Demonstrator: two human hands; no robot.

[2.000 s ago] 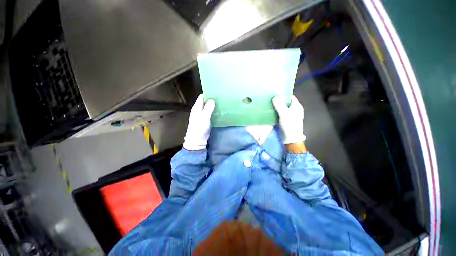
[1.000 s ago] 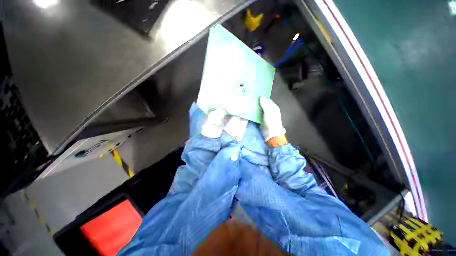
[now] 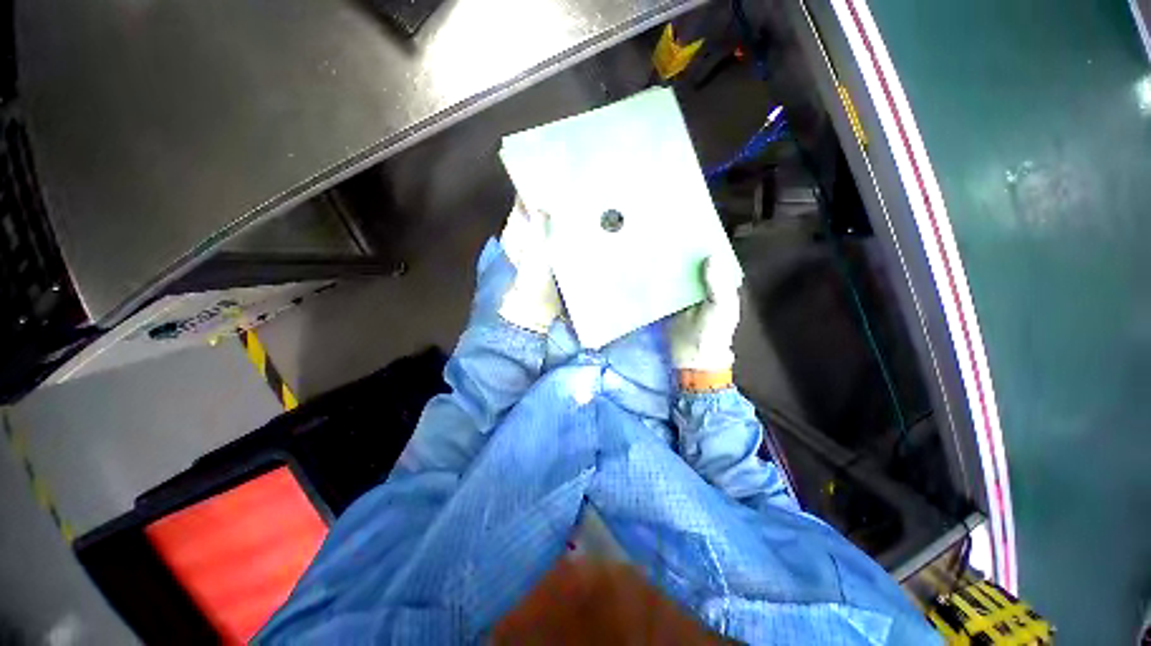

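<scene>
A pale mint-green cover plate with a small dark round spot or hole is held over my lap, tilted a little. My left hand, in a white glove, grips its left edge. My right hand, also gloved, grips its lower right edge with the thumb on top. The fingers beneath the plate are hidden.
A steel bench is at the upper left. A green conveyor belt with a pale, red-lined rail runs down the right. A red-lined tote is at the lower left. A yellow-black taped device is at the lower right.
The plate has turned in my hands, first one way and then partly back. My left hand has moved from the plate's lower edge to its left edge. The view has shifted.
</scene>
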